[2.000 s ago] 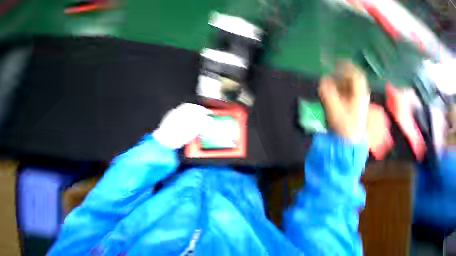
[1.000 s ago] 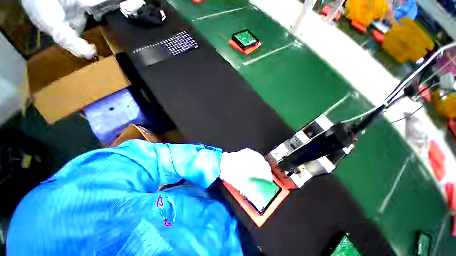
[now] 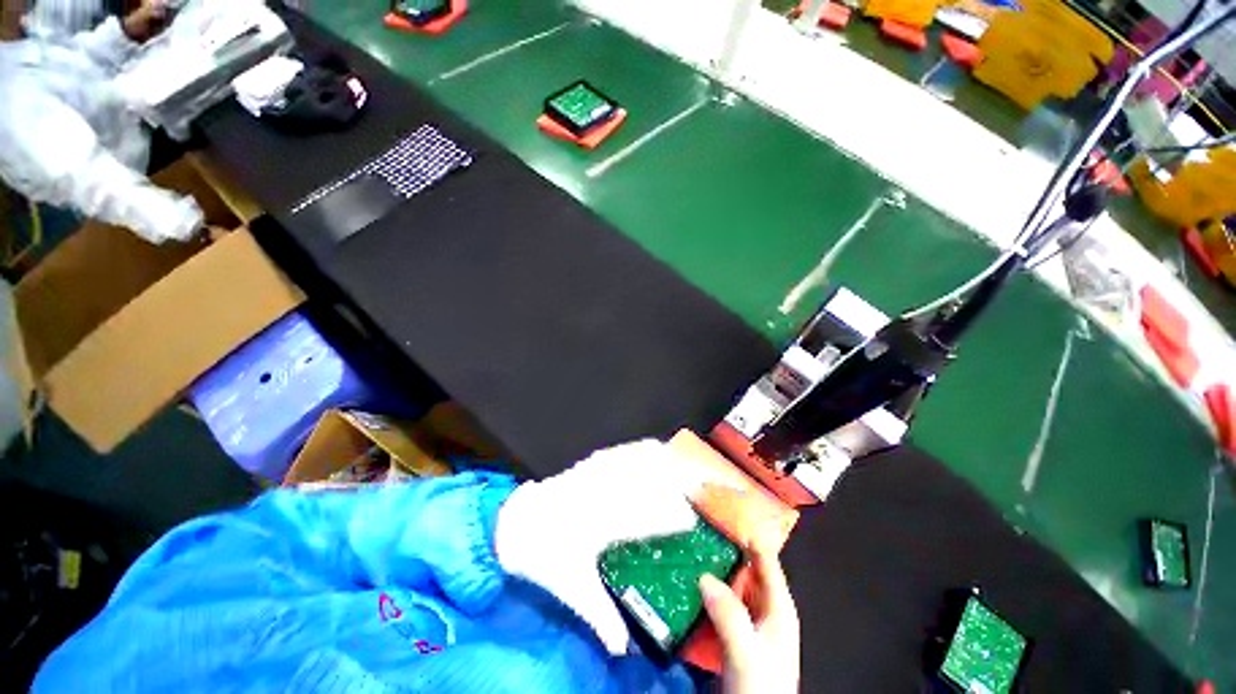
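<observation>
A green circuit board unit (image 3: 667,576) in a black frame is held tilted between my hands, above the red foam pad (image 3: 739,491). My left hand (image 3: 590,522), in a white glove, grips its left side. My bare right hand (image 3: 754,597) holds its right side, with fingers at the edge. The black electric screwdriver (image 3: 854,396) hangs over the white-and-black screw feeder (image 3: 826,351) just behind the pad. A second circuit board unit (image 3: 984,647) lies on the black mat at the lower right.
Units on red pads (image 3: 583,109) lie on the green conveyor (image 3: 705,203); another unit (image 3: 1164,553) lies on it at right. A perforated strip (image 3: 423,163) lies on the black bench mat (image 3: 542,298). Cardboard box (image 3: 170,339), violet bin (image 3: 278,393) and a person's white sleeve (image 3: 81,149) are at left.
The unit has come up off the red pad, tilted in my gloved left hand. My right hand has come into view and taken hold of it. The view has shifted, showing more of the belt.
</observation>
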